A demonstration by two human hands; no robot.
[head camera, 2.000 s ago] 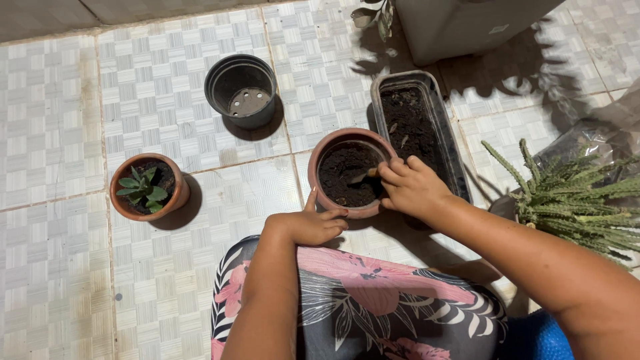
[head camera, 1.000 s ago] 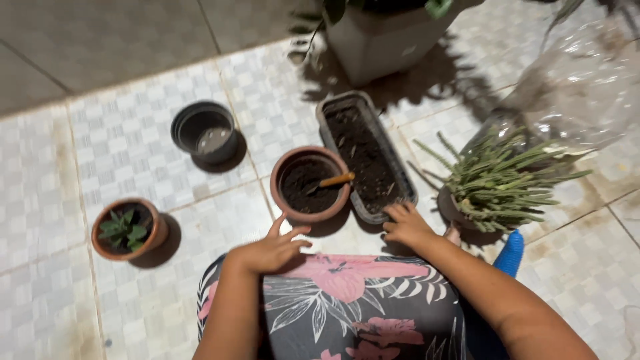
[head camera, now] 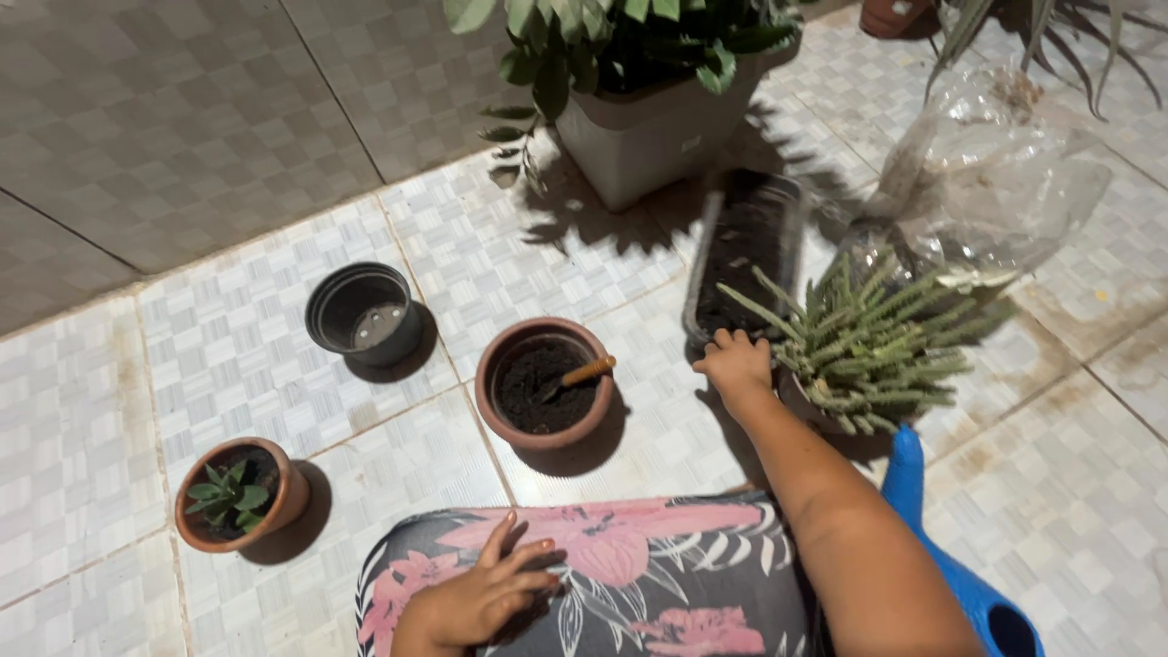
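Note:
My right hand is at the near end of a long dark planter of soil, its fingers on or just over the rim; whether they grip it is hard to tell. My left hand, fingers spread, hovers over the flowered cloth on my lap and holds nothing. Between and beyond my hands stands a terracotta-coloured pot of dark soil, a small trowel with a wooden handle resting in it. An empty black plastic pot stands to its upper left. A small pot with a green succulent is at the left.
A spiky green potted plant stands right of my right hand, a clear plastic bag behind it. A blue watering can lies beside my right forearm. A large pale planter with a leafy plant stands near the tiled wall.
My right hand has let go of the trowel and moved to the long planter, which now stands farther right, apart from the terracotta-coloured pot. My left hand has left that pot's rim.

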